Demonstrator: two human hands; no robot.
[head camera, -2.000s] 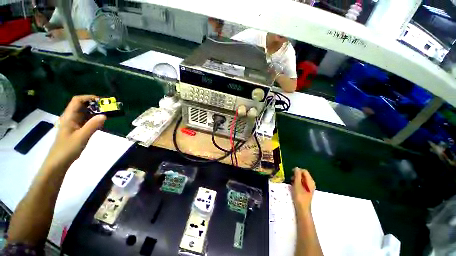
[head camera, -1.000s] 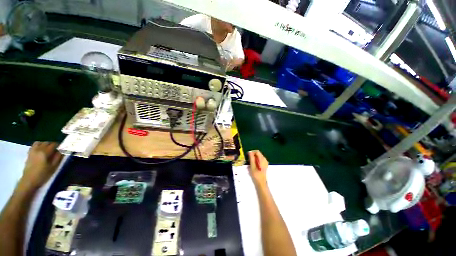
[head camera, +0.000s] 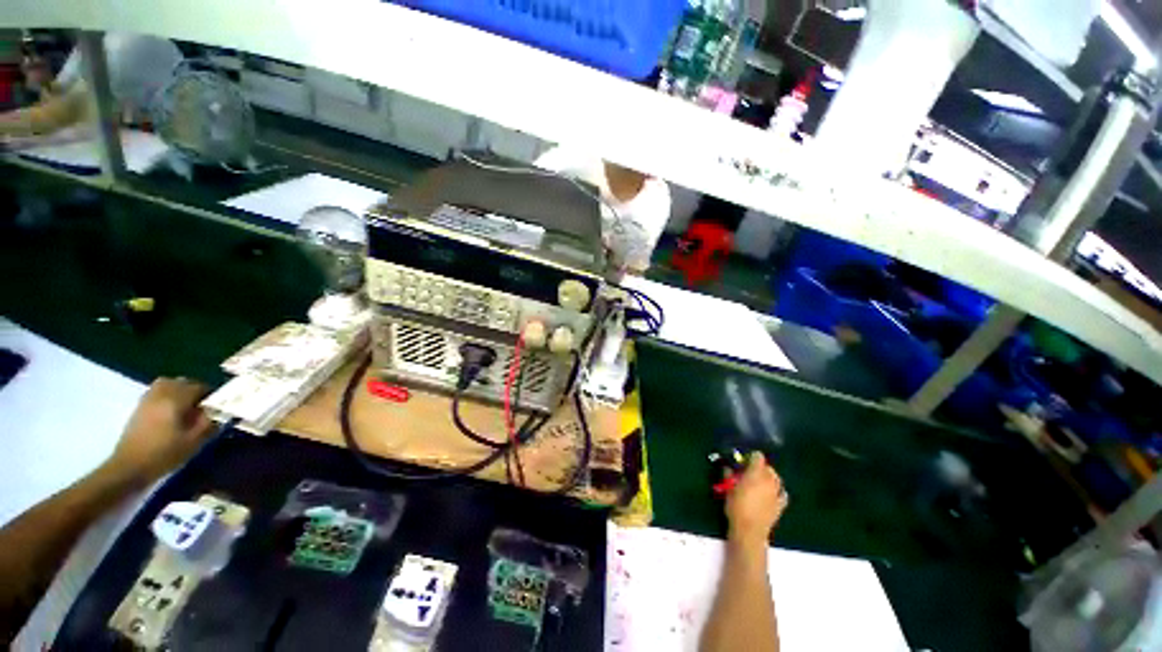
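Observation:
My right hand (head camera: 754, 499) is over the green bench, right of the instrument, with a red pen-like tool (head camera: 726, 484) at its fingers. A small dark piece with a yellow part (head camera: 729, 459) touches or lies just beyond the fingertips; whether it is gripped is unclear. My left hand (head camera: 166, 431) is beside the pale blocks (head camera: 287, 369), its fingers blurred and nothing clearly visible in them. A small black and yellow unit (head camera: 135, 308) lies on the green bench beyond it. The black panel (head camera: 338, 611) bears socket strips (head camera: 159, 592) and green circuit boards (head camera: 329, 541).
The instrument (head camera: 478, 287) stands on a brown board (head camera: 440, 439) with cables in front. A glass bulb (head camera: 334, 242) is to its left. A white shelf (head camera: 535, 96) crosses above. A person (head camera: 631, 217) is behind. A fan (head camera: 1102, 605) is at lower right.
The yellow unit left my left hand and lies on the bench; that hand came down beside the pale blocks. My right hand moved forward off the white sheet to the dark piece. The view shifted.

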